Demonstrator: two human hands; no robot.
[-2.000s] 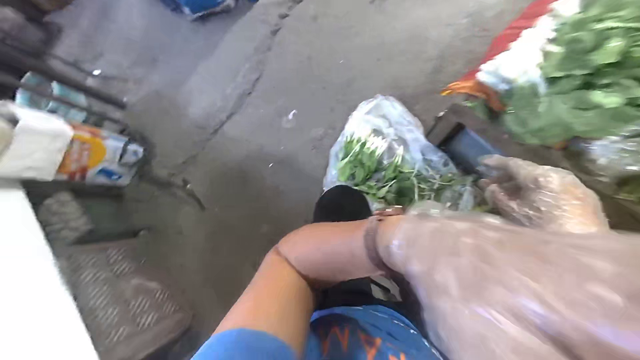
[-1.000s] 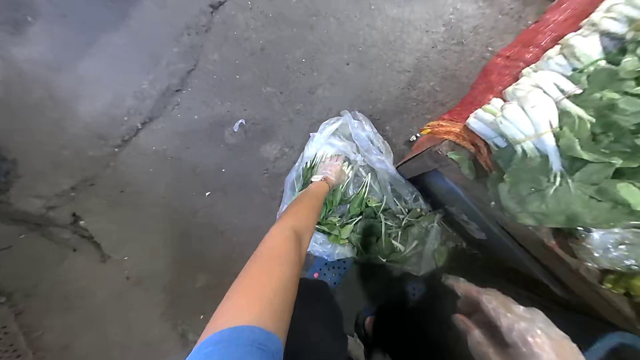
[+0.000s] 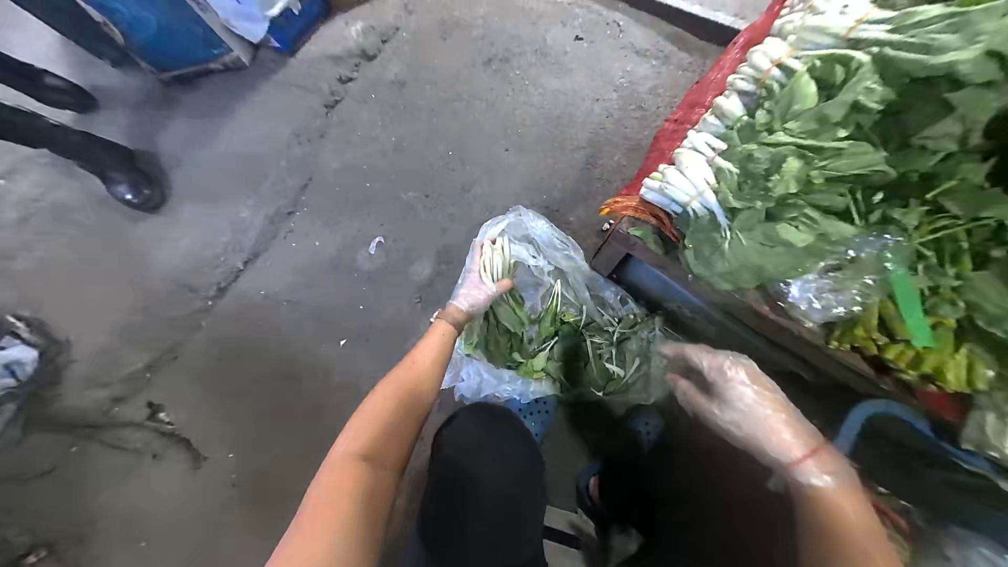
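In a clear plastic glove, my left hand (image 3: pixel 478 290) grips a bunch of leafy greens (image 3: pixel 496 260) by its pale stems, at the left side of an open clear plastic bag (image 3: pixel 543 228). More loose greens (image 3: pixel 551 339) lie in the bag, leaves toward me. My right hand (image 3: pixel 720 390), also in a clear glove with a red band at the wrist, is at the bag's right edge with fingers spread. Nothing shows in its fingers. Whether its fingertips touch the bag is unclear.
Bundled white-stemmed greens (image 3: pixel 835 157) lie beside red netting (image 3: pixel 701 94) on a low stand (image 3: pixel 685 295) at right. A blue basket handle (image 3: pixel 882 409) is at lower right. A person's boots (image 3: pixel 130 181) and a blue container (image 3: pixel 169 39) are at upper left.
My left hand, among the greens in the bag a second ago, now holds a bunch at the bag's left side. My right hand has come up toward the bag's right edge.
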